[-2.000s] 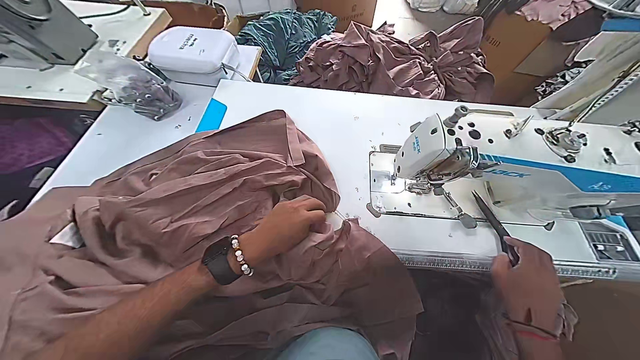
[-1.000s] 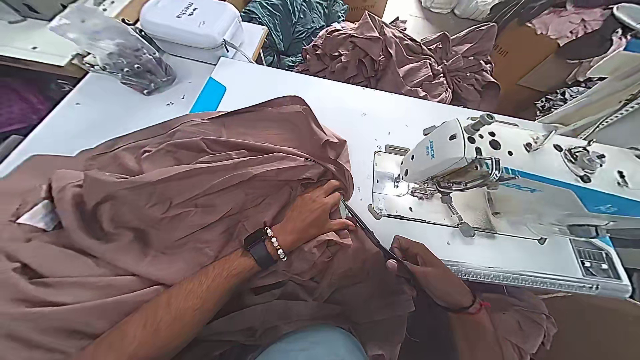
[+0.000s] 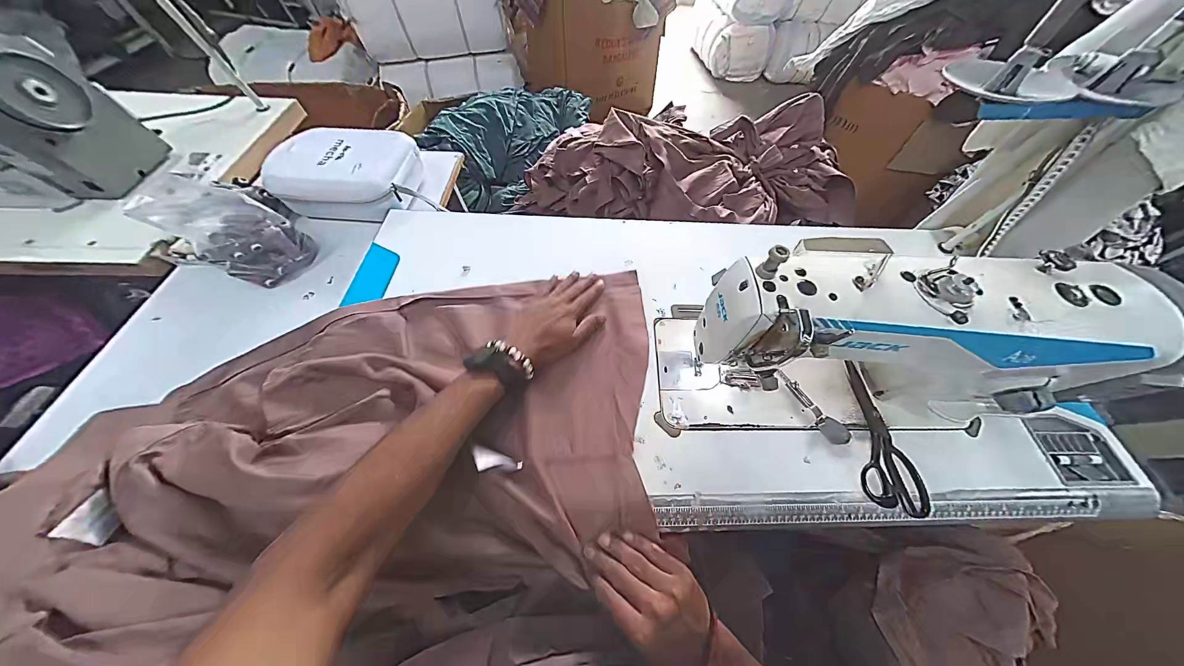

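Mauve-brown fabric point(image 3: 592, 416) lies over the left of the white sewing table, its straight edge just left of the needle plate. My left hand point(image 3: 558, 319) rests flat on its far part, fingers slightly apart. Near the table's front edge, my right hand point(image 3: 652, 587) has its fingertips on the near end of that edge; the thumb is hidden, so a grip cannot be made out. A small white label point(image 3: 497, 459) shows on the cloth between my arms. Black-handled scissors point(image 3: 886, 453) lie on the table below the arm of the Jack sewing machine point(image 3: 925, 324).
A plastic bag of dark small items point(image 3: 240, 236) and a white case point(image 3: 342, 171) sit at the back left. Behind the table are bundles of teal fabric point(image 3: 504, 139) and mauve fabric point(image 3: 684, 171), with cardboard boxes point(image 3: 592, 55). Another machine point(image 3: 69, 111) stands far left.
The scissors, in my right hand at the fabric one second ago, now lie beside the machine. My left hand has moved to the far part of the cloth, whose edge is now spread straighter.
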